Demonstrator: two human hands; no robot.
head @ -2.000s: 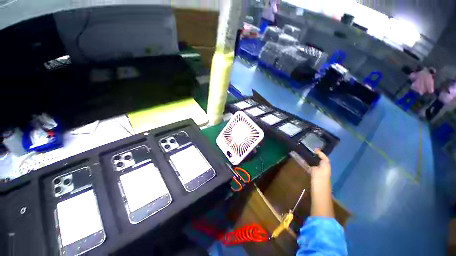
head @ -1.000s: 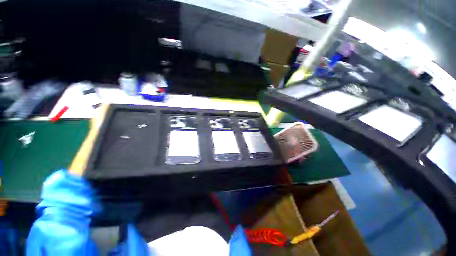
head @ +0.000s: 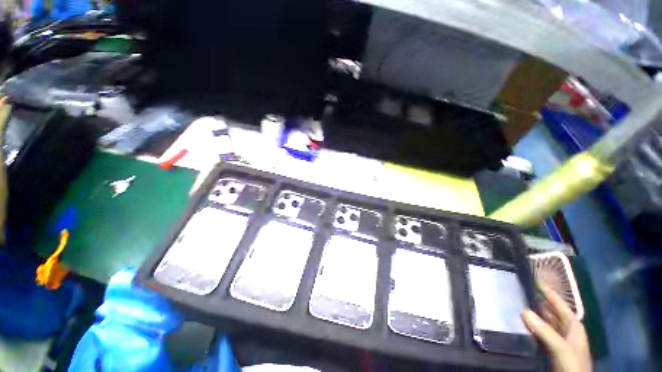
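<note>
A long black foam tray (head: 305,325) lies tilted across the view in front of me. Its five pockets each hold a phone-shaped piece (head: 342,280) with a three-lens camera corner and a large pale centre. My right hand (head: 557,330) is bare and grips the tray's right end, thumb on the near side by the last pocket. My left hand cannot be made out; only the blue sleeve shows at the tray's lower left corner.
The pinkish-white mini fan (head: 559,280) is behind my right hand. A small white piece (head: 122,185) lies on the green mat (head: 109,225). An orange-yellow tool (head: 52,269) is at the left edge. A red bar (head: 174,159), blue holder (head: 299,144) and yellow post (head: 559,190) stand beyond the tray.
My right hand was at a tray on the far right. That tray's raised end then showed at right; now a five-piece tray is in front, where a three-piece tray showed. The view has turned left.
</note>
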